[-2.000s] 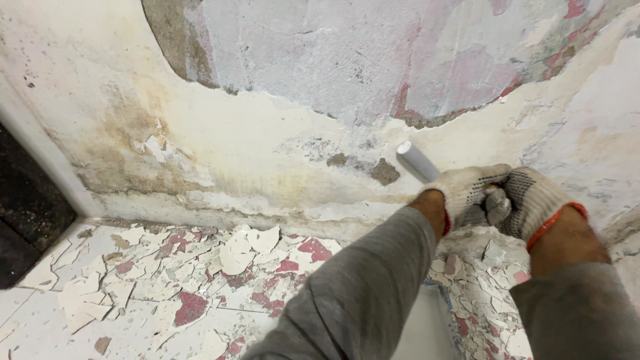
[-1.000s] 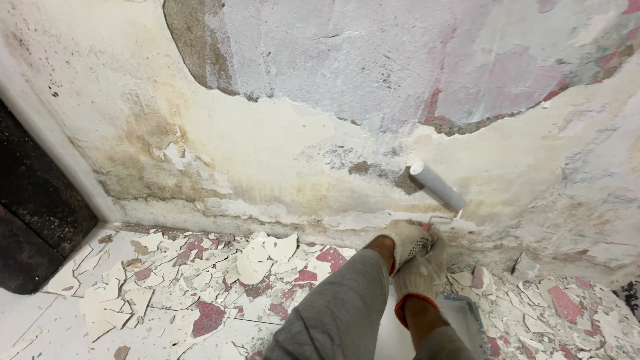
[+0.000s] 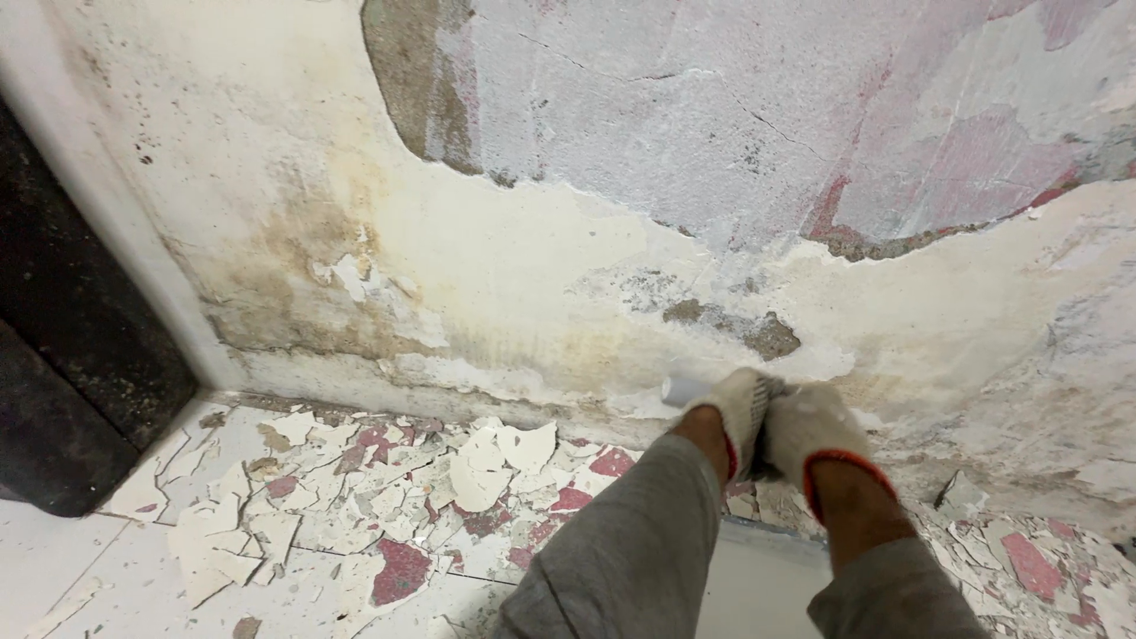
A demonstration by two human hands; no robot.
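Observation:
A paint roller with a pale grey sleeve (image 3: 685, 390) is at the foot of the peeling wall (image 3: 532, 266); only the left end of the sleeve shows. My left hand (image 3: 738, 406), in a white knit work glove with dark dots, is closed around the roller's handle, which the gloves mostly hide. Against it on the right is my right hand (image 3: 812, 430), in a similar glove with an orange-red cuff, also closed on the handle. Below the hands, between my forearms, part of a tray (image 3: 770, 568) with pale contents shows on the floor.
Flakes of cream and red paint (image 3: 479, 466) cover much of the tiled floor (image 3: 44, 550) along the wall. A dark panel (image 3: 71, 311) stands at the left. Higher up, a large bare patch of grey and pink plaster (image 3: 639, 133) has ragged paint edges.
The roller sleeve has moved down the wall, and the gloved hands now cover most of it. One second ago more of the sleeve and its wire frame showed.

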